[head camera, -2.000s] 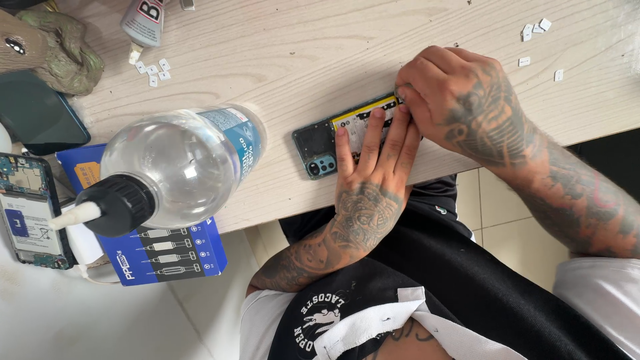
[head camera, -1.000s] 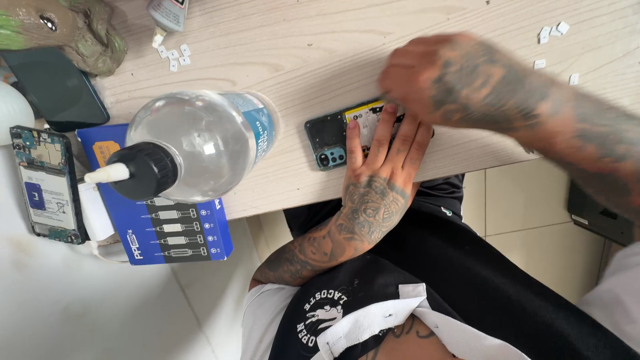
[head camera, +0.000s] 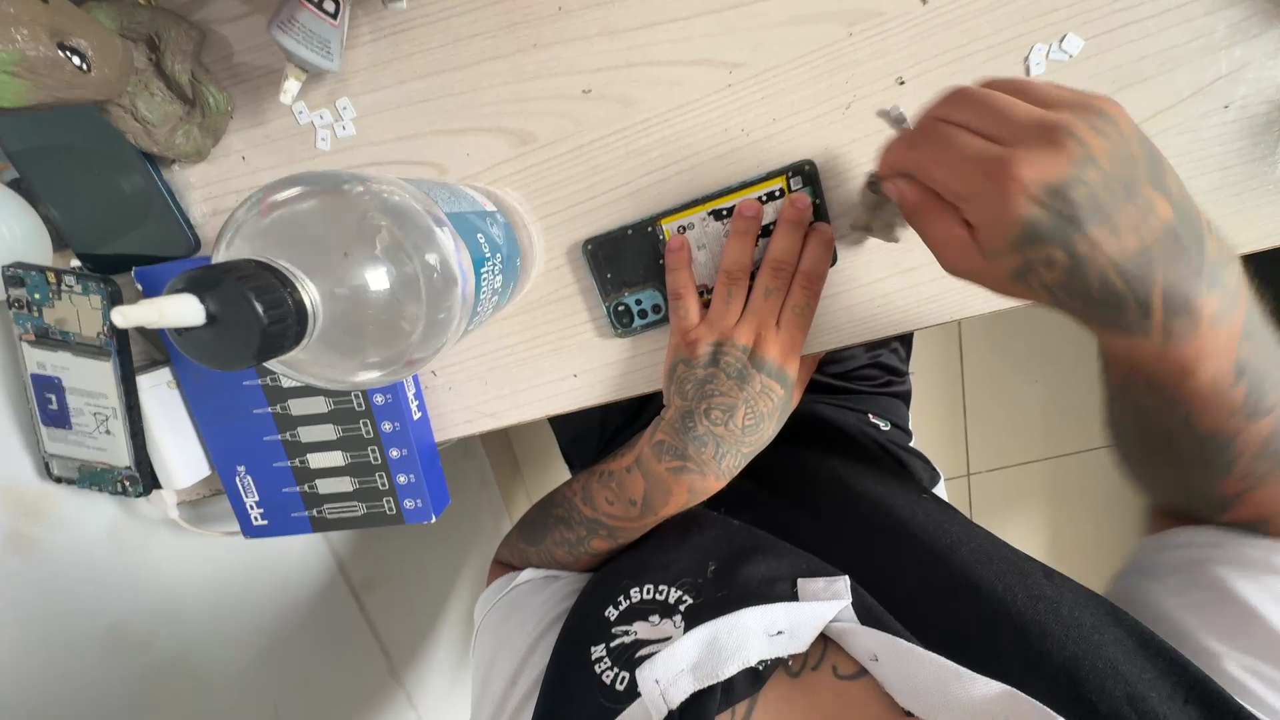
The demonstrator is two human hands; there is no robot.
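An opened smartphone [head camera: 630, 262] lies on the wooden table, its camera lenses at the lower left and its yellow-edged battery [head camera: 707, 212] showing. My left hand [head camera: 735, 350] rests flat across the battery with fingers spread, pressing or steadying the phone. To the right of the phone and raised off it, my right hand [head camera: 1000, 190] pinches a small greyish, blurred scrap [head camera: 878, 215]; what it is I cannot tell.
Left of the phone stands a clear plastic bottle [head camera: 340, 265] with a black cap, beside a blue screwdriver box [head camera: 245, 440]. Further left are another opened phone [head camera: 75, 390], a dark phone [head camera: 100, 190] and a figurine [head camera: 170, 85]. Small white squares [head camera: 322, 118] lie below a glue tube [head camera: 312, 35].
My right hand has moved away from the phone to the right, uncovering the phone's right end. My left hand has stayed on the battery.
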